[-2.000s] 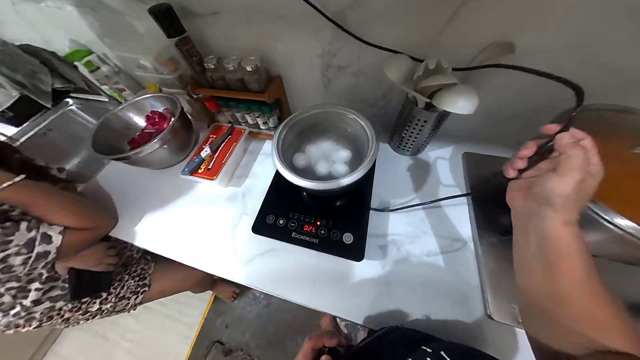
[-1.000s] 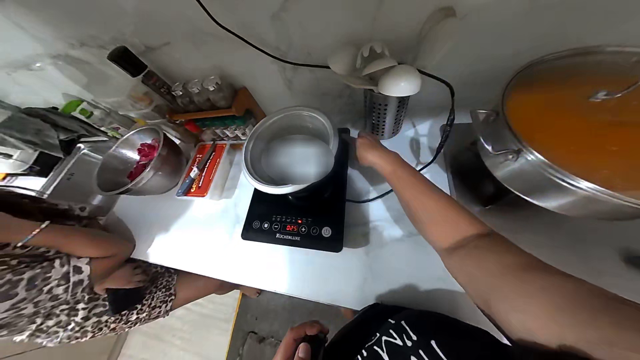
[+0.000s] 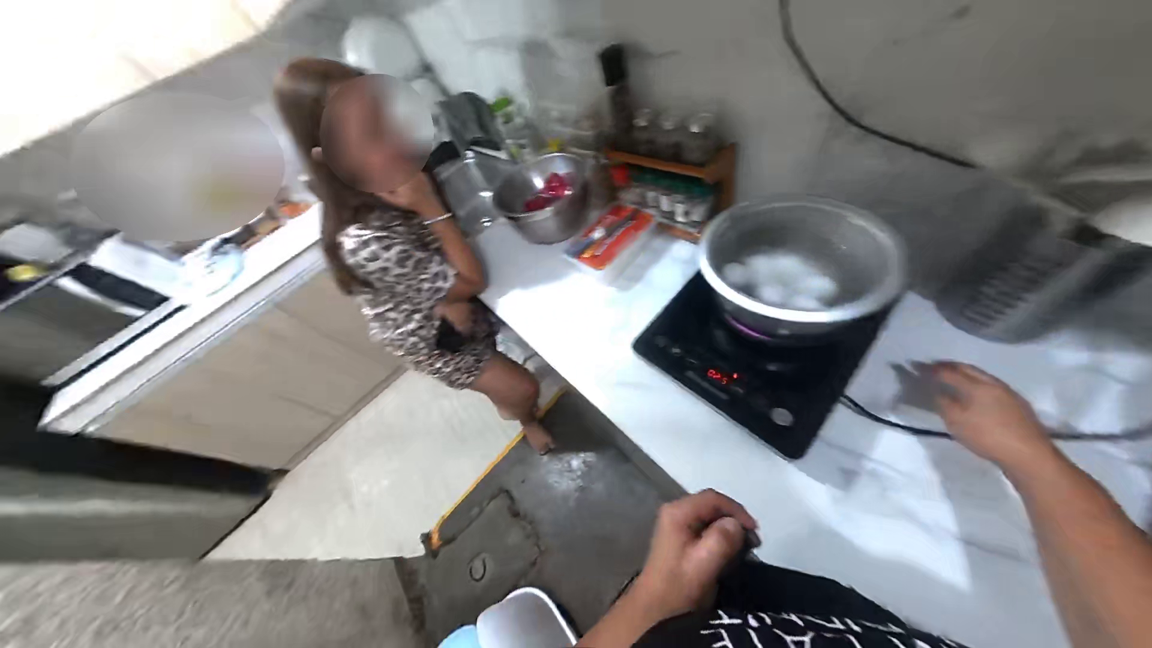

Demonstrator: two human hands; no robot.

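Note:
My right hand (image 3: 985,409) is held low over the white marble-patterned counter, right of the black induction cooktop (image 3: 756,369), fingers slightly curled and apart, with nothing seen in it. Near its fingers runs a black cord (image 3: 900,427). On the cooktop stands a metal pot (image 3: 801,310) holding water and several white rounded things, probably eggs. Red digits are lit on the control panel. By the front of my dark shirt, below the counter edge, my left hand (image 3: 706,549) is curled around a small dark object, mostly hidden by the fingers.
Behind the pot's left side are a spice rack (image 3: 670,193) and an orange packet (image 3: 612,236). A steel bowl (image 3: 544,202) with red pieces sits farther left. A person (image 3: 409,270) leans at the counter there. A blurred perforated utensil holder (image 3: 999,270) stands right of the pot.
My right hand gripped the black cord two seconds ago, then reached beside the utensil holder; now it is nearer the front of the counter. The view has swung far left.

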